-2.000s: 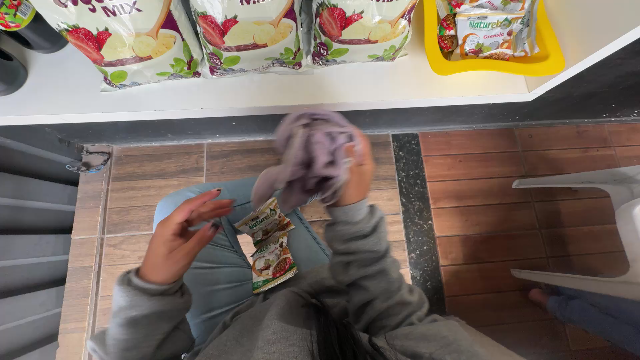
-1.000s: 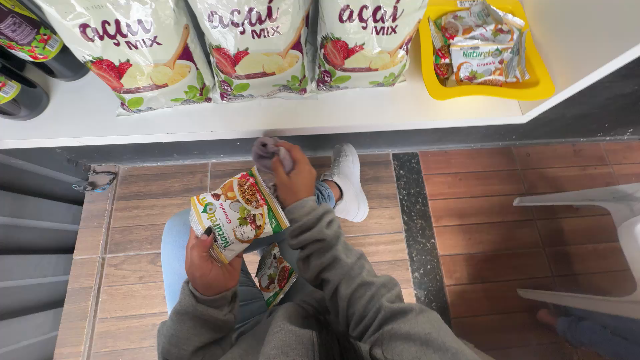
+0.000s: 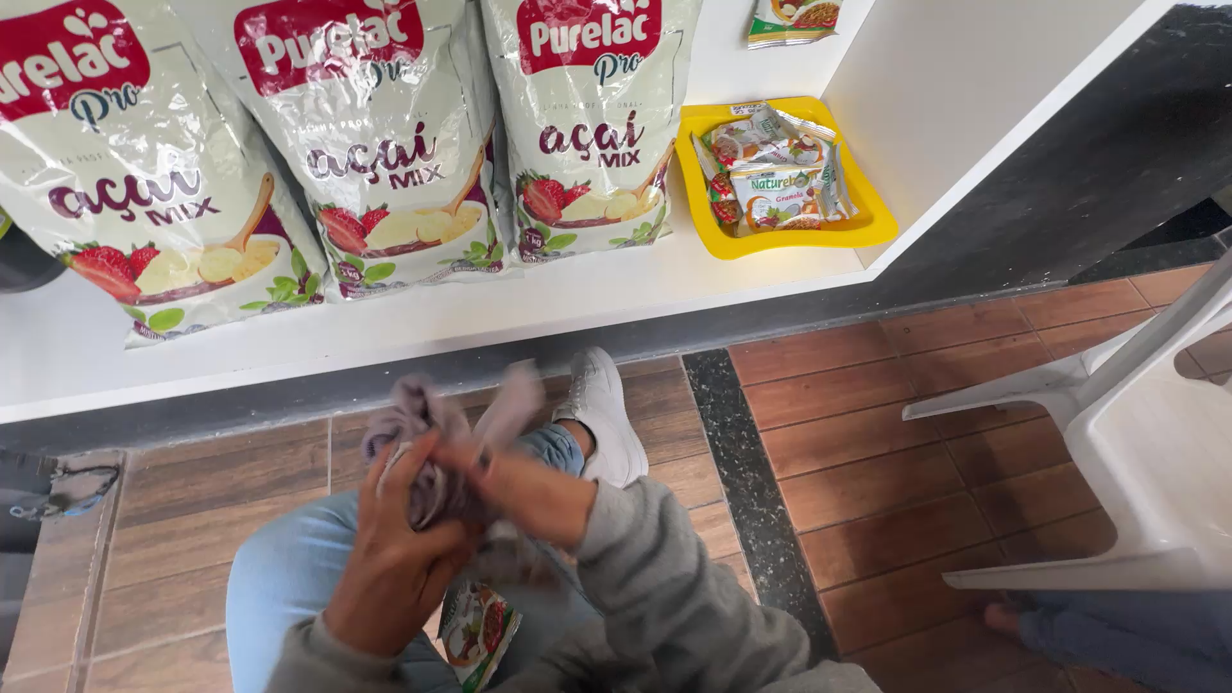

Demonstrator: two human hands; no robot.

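Observation:
A crumpled greyish-purple cloth [image 3: 423, 443] is bunched between my two hands above my lap. My left hand [image 3: 399, 549] grips its left and lower side with bent fingers. Blurred by motion, my right hand [image 3: 529, 491] meets the cloth from the right; whether its fingers are closed on it is unclear. A loose end of cloth sticks up beside it. One granola packet [image 3: 476, 630] lies on my lap below the hands, partly covered by my sleeve. A blurred area between the hands and that packet cannot be made out.
Large açaí mix bags [image 3: 597, 135] stand on the white shelf [image 3: 539, 294]. To their right a yellow tray [image 3: 861, 226] holds several granola packets [image 3: 780, 192]. Another packet [image 3: 794, 19] lies farther back. At the right are a white plastic chair [image 3: 1145, 452] and part of another person's leg [image 3: 1097, 630].
One second ago my left hand held a granola packet upright beside the cloth in my right hand; now the left hand is on the cloth. The view has shifted, showing more of the shelf.

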